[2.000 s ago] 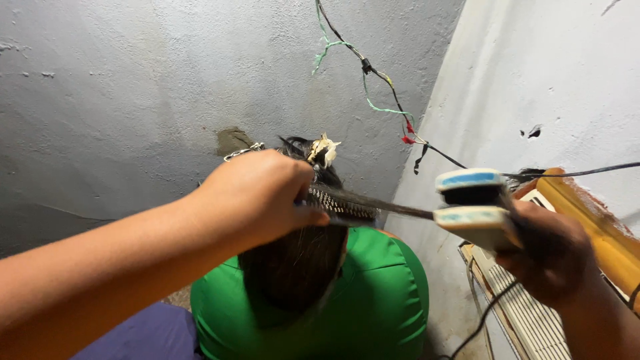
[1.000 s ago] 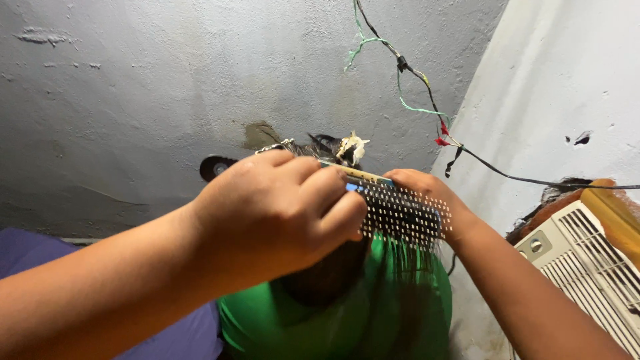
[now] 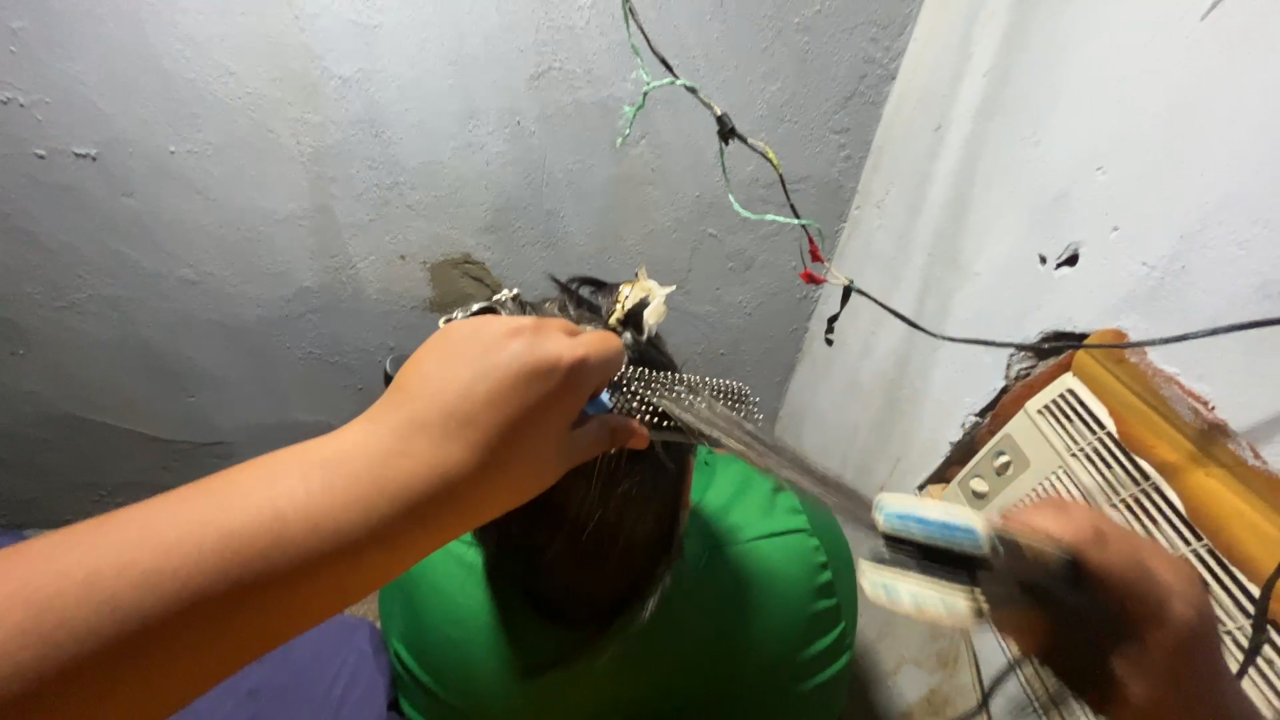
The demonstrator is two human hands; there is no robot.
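Note:
A seated person in a green top (image 3: pixel 760 590) has dark hair (image 3: pixel 590 540), seen from behind and above. My left hand (image 3: pixel 500 400) grips a hairbrush with ball-tipped bristles (image 3: pixel 735 395) beside the head; its round black handle end shows behind my hand. My right hand (image 3: pixel 1100 590), blurred, holds a hair flat iron (image 3: pixel 930 555) with white and blue jaw ends, at the lower right. A stretched strand of hair (image 3: pixel 790 465) runs from the bristles to the flat iron. A pale hair tie or clip (image 3: pixel 645 300) and a metal clip (image 3: pixel 480 308) sit atop the head.
A window air conditioner (image 3: pixel 1030 450) is set into the right wall, close behind my right hand. Black cable (image 3: pixel 930 330) and wires with red-wrapped ends (image 3: pixel 812 275) hang across the walls. Purple fabric (image 3: pixel 300 670) lies at the lower left.
One second ago my right hand was at the far end of the brush, with no flat iron visible. Now it is farther right and lower, holding the flat iron, as it did two seconds ago.

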